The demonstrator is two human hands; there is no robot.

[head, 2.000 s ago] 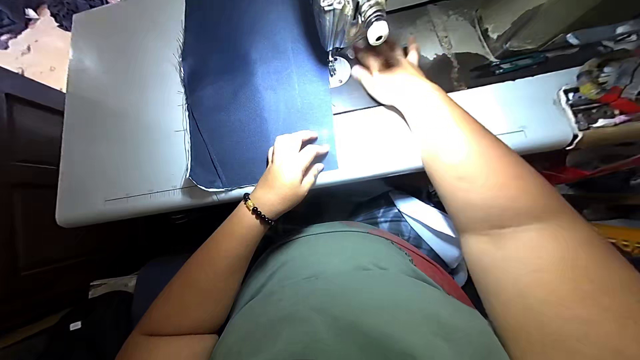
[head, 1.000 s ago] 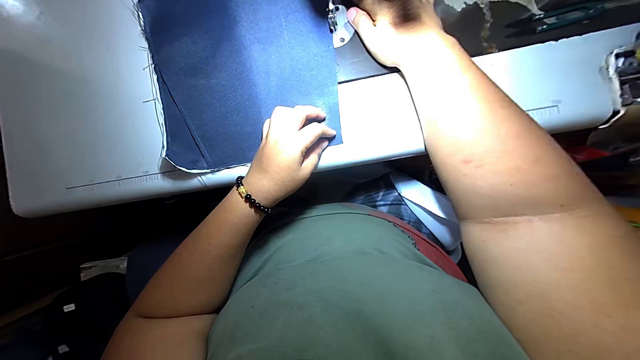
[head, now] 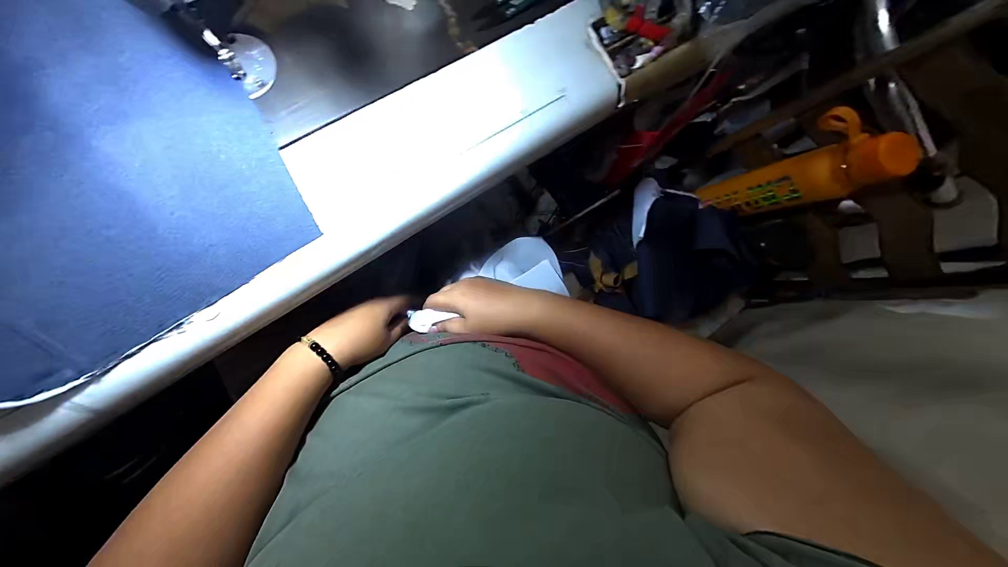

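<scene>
My right hand is closed on a piece of white material at my lap, just below the table edge. Beside it, on the left, my left hand wears a dark bead bracelet; its fingertips are blurred and partly hidden, so whether it grips the white piece too is unclear. Navy fabric lies flat on the sewing table, one corner near the front edge. Past its far side is the sewing machine's presser foot. More white material hangs beyond my right hand.
A tray of small coloured items adjoins the table's right end. An orange bottle lies at the right among racks and bars. Dark cloth hangs below it. The table's front edge runs diagonally above my hands.
My left hand has left the navy fabric and my right hand has left the machine area; both are now at my lap. White material is now in my right hand. The view has swung right.
</scene>
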